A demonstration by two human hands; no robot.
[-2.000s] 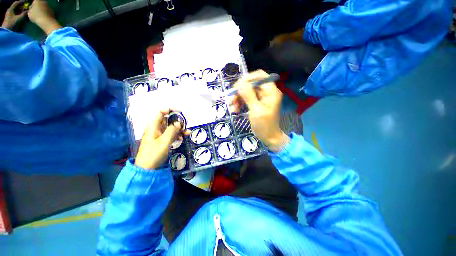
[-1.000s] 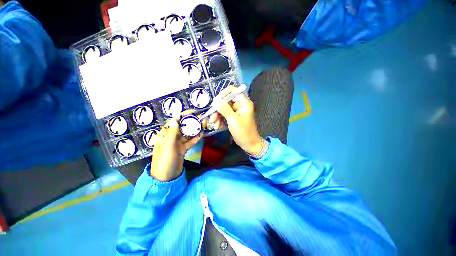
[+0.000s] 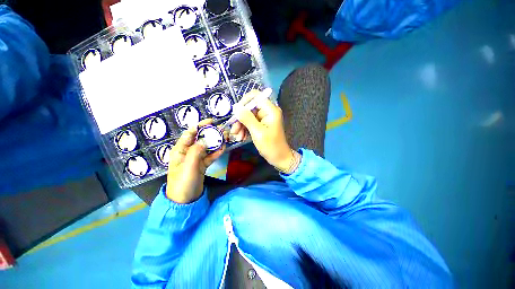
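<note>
My left hand [image 3: 187, 163] holds a round part [image 3: 210, 138] by its rim, white face up with a dark rim, over the near edge of the clear blister tray [image 3: 117, 175]. My right hand [image 3: 265, 131] grips pale tweezers [image 3: 248, 107] like a pen, their tip at the round part's upper right edge. The tray holds white-faced round parts with dark slashes and, in its right column, plain black ones [image 3: 240, 64]. One pocket there shows crosshatch [image 3: 248, 89]. A white sheet [image 3: 141, 82] covers the middle pockets.
A white paper stack [image 3: 152, 8] lies beyond the tray's far edge. A person's blue sleeve [image 3: 389, 20] is at upper right, and another person in blue [image 3: 34, 130] is at left. A red bar [image 3: 316, 42] stands right of the tray. A dark panel [image 3: 56, 211] is at lower left.
The round part in my left hand, dark-faced two seconds ago, now shows a white face. Both hands are closer together at the tray's near edge. The view has shifted, showing the tray further up and left.
</note>
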